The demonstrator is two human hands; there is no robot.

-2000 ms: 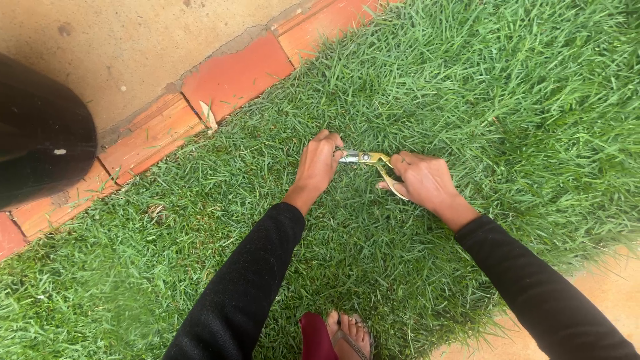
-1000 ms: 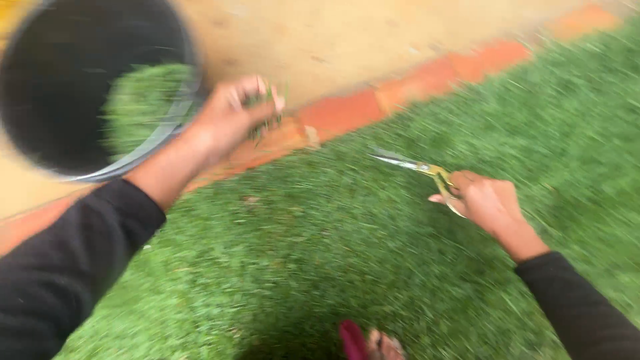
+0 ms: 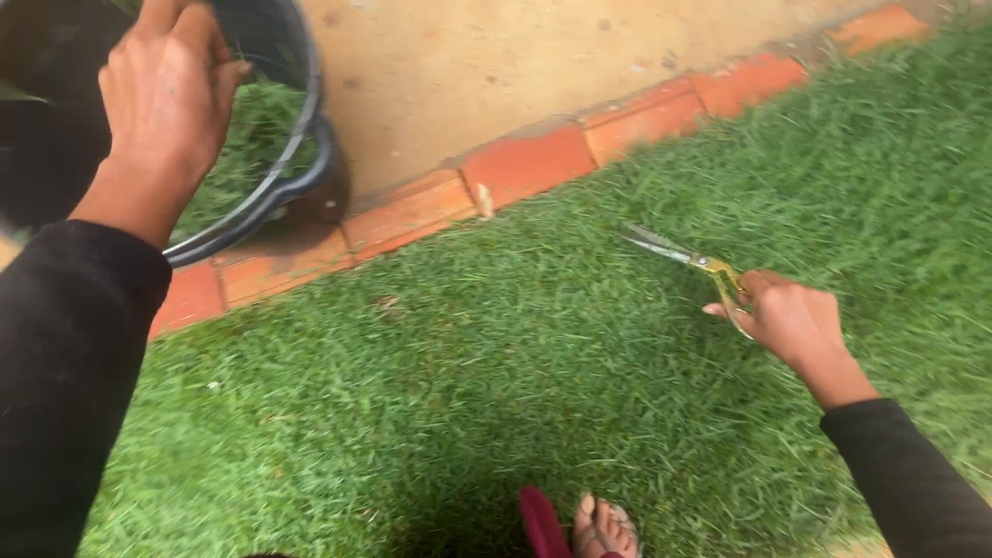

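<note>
My right hand (image 3: 790, 318) is closed around the gold handles of a pair of scissors (image 3: 701, 261), its silver blades slightly apart and pointing left over the lawn (image 3: 480, 372). At the upper left, my left hand (image 3: 167, 97) is over the mouth of a black plastic bucket (image 3: 322, 159). Its fingers are curled and partly cut off by the top edge, so whether they hold anything cannot be told. Cut grass (image 3: 260, 128) lies inside the bucket, below and beside that hand.
A border of red-orange bricks (image 3: 531, 167) runs diagonally between the lawn and a tan concrete path (image 3: 480, 70). A dry leaf (image 3: 485, 201) lies against the bricks. My sandalled foot (image 3: 601, 527) and maroon cloth (image 3: 542, 523) are at the bottom.
My left hand has gone from the scissor blades to over the bucket, carrying grass blades one second ago. The scissors remain in my right hand. The view has shifted toward the bucket.
</note>
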